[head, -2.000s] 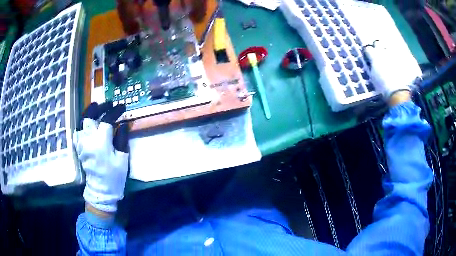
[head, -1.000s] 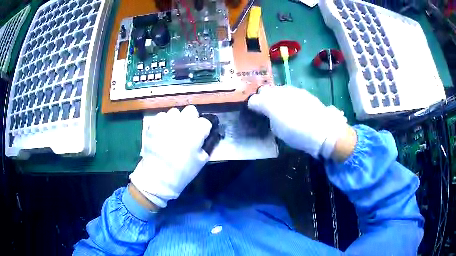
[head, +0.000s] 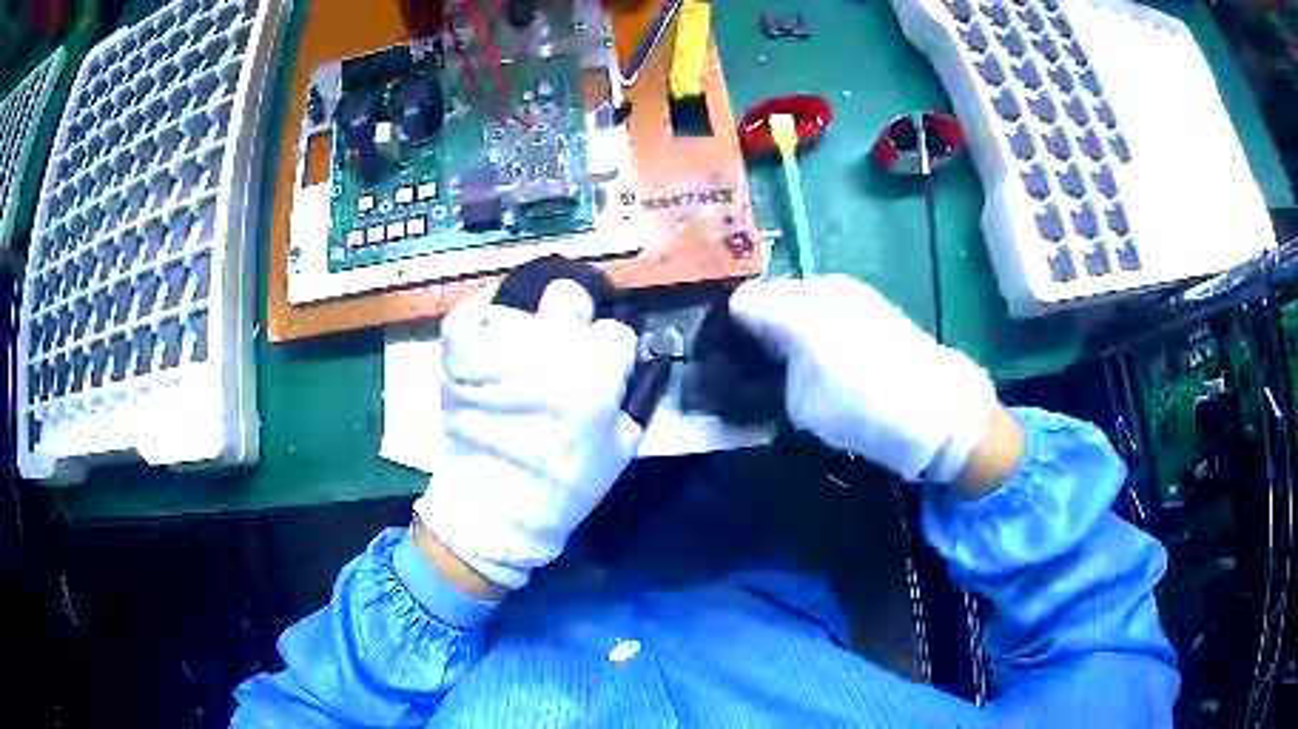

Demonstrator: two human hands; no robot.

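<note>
My left hand (head: 548, 406), in a white glove with black fingertips, is above the white paper sheet (head: 413, 399), in front of the fixture. A small grey piece (head: 665, 341), likely a ferrite core, shows at its curled fingertips. My right hand (head: 854, 370), gloved the same way, is close on the right with fingers bent towards the piece; its dark fingertips are blurred, and whether they grip anything cannot be told. The green circuit board (head: 441, 214) lies in the pale frame of the orange-brown fixture (head: 698, 235), under a clear plate and red wires.
White core trays stand at left (head: 214, 427) and right (head: 1210, 157). Right of the yellow handle (head: 689, 54) are two red dishes, one (head: 811, 120) holding a green brush (head: 794, 200), the other (head: 897, 147) a dark stick (head: 935, 257). A loose core (head: 784, 24) lies behind.
My right hand came from the right tray, my left from the fixture's front left, both to the sheet. Since the second frame, my left hand has moved right and up, nearer my right hand.
</note>
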